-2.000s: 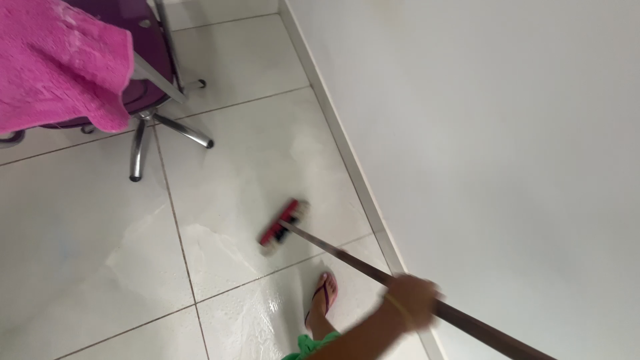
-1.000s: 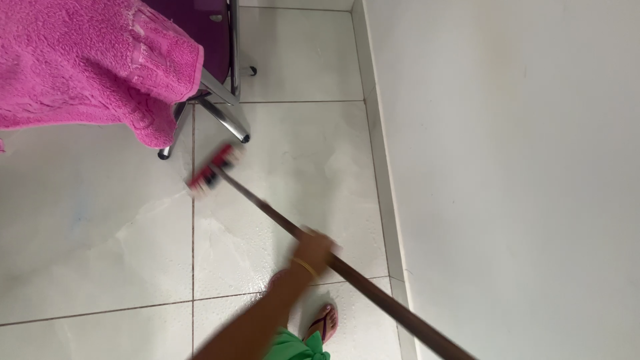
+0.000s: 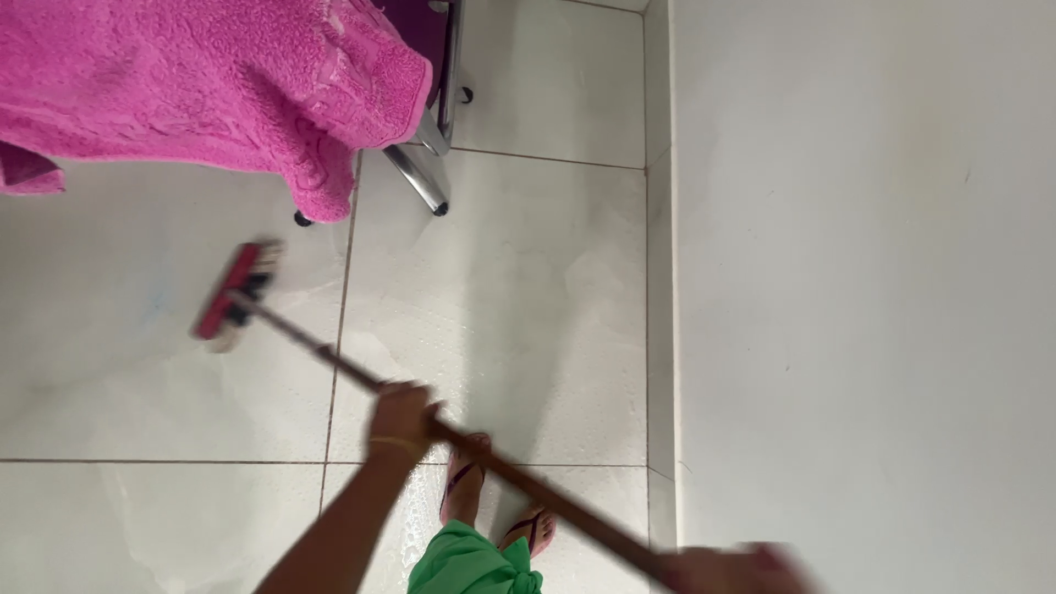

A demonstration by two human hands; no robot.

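My left hand (image 3: 403, 419), with a thin yellow band at the wrist, grips the middle of a long brown handle (image 3: 553, 497). At the lower right edge my right hand (image 3: 730, 569), blurred, closes around the upper end of the same handle. The handle slants down to a red cleaning head (image 3: 227, 290) with a black joint and pale edges, blurred, on the floor at the left. Whether the head is a brush or a squeegee cannot be told. The floor tiles (image 3: 503, 313) are pale and look wet in places.
A pink towel (image 3: 206, 82) hangs over a purple chair (image 3: 421, 41) with a metal leg (image 3: 417, 180) at the upper left. A white wall (image 3: 858, 289) with a tiled baseboard (image 3: 660, 330) runs along the right. My feet in flip-flops (image 3: 466, 478) stand at the bottom, below green cloth (image 3: 474, 565).
The cleaning head has moved left over the floor, away from the wall, to below the towel. My right hand has come into view on the handle. The view has shifted.
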